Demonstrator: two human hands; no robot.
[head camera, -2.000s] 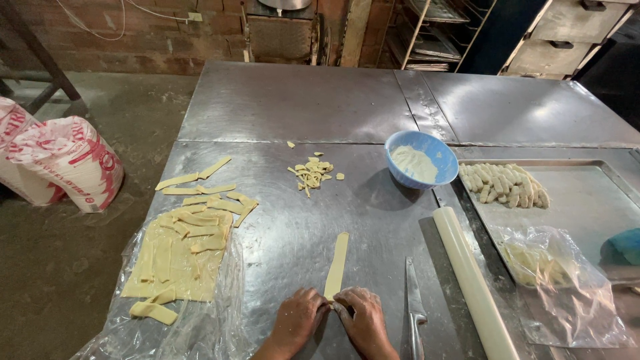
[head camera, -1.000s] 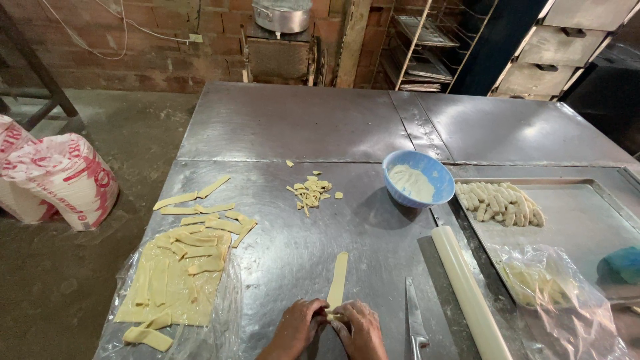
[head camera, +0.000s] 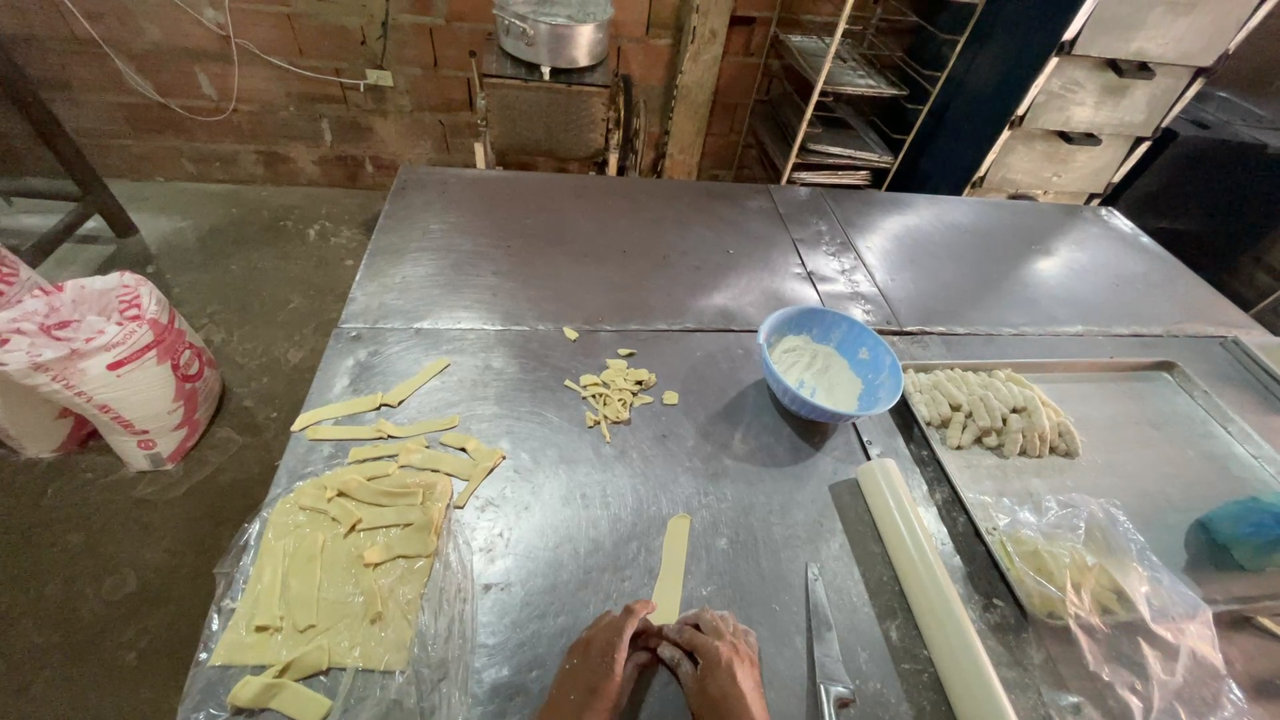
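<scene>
A narrow dough strip (head camera: 672, 565) lies lengthwise on the metal table, its near end between my hands. My left hand (head camera: 604, 660) and my right hand (head camera: 712, 655) meet there with fingertips curled down on that end, which they mostly hide. Right of my right hand lies a knife (head camera: 824, 635), then a pale rolling pin (head camera: 925, 580). To the left, dough strips (head camera: 390, 515) lie loosely over a flat dough sheet (head camera: 330, 640) on clear plastic. Small dough scraps (head camera: 612, 390) sit in a pile beyond the strip.
A blue bowl of white flour (head camera: 830, 365) stands toward the back right. Beside it, a metal tray (head camera: 1130, 400) bears a heap of short floured dough pieces (head camera: 990, 410) and a clear plastic bag (head camera: 1110, 590) over pale dough. Printed sacks (head camera: 130, 365) stand on the floor at left.
Both hands stay together at the strip's near end, and the strip's visible length in front of them looks shorter than two seconds ago. The view has tilted up slightly.
</scene>
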